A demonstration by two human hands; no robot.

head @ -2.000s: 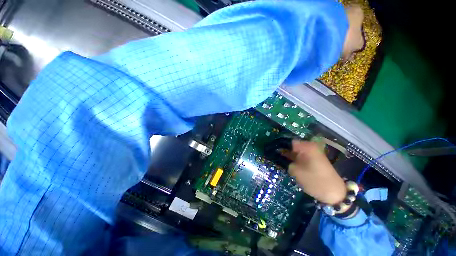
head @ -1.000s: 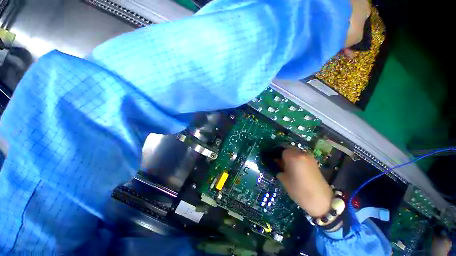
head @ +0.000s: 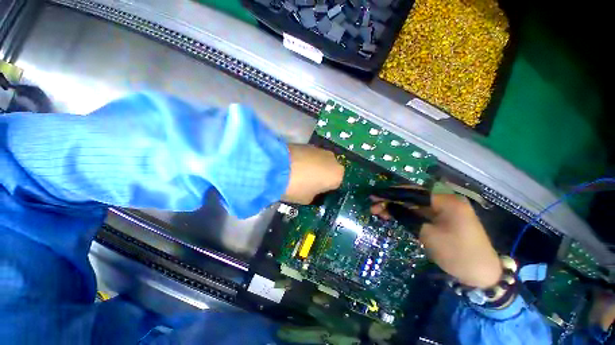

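Observation:
The green main circuit board (head: 350, 236) lies in its black pallet, with a yellow block (head: 307, 245) near one edge. My left hand (head: 313, 174) is over the board's upper left edge; its fingertips are hidden, so I cannot tell if it holds anything. My right hand (head: 452, 229), with black finger cots, a bead bracelet and a blue cord, is over the board's right part. Its fingers are bent, and any part between them is too small to tell. The break-off panel (head: 377, 145) lies along the far edge.
Behind the rail stand a black bin of yellow components (head: 448, 54) and a bin of grey components (head: 337, 20). Conveyor chain rails (head: 222, 64) run along both sides. A paper label (head: 266, 288) is on the pallet. Another person's hand (head: 602, 310) shows at the right edge.
My left hand has moved from the yellow component bin down to the board, uncovering both bins. My right hand has shifted slightly right and stays over the board.

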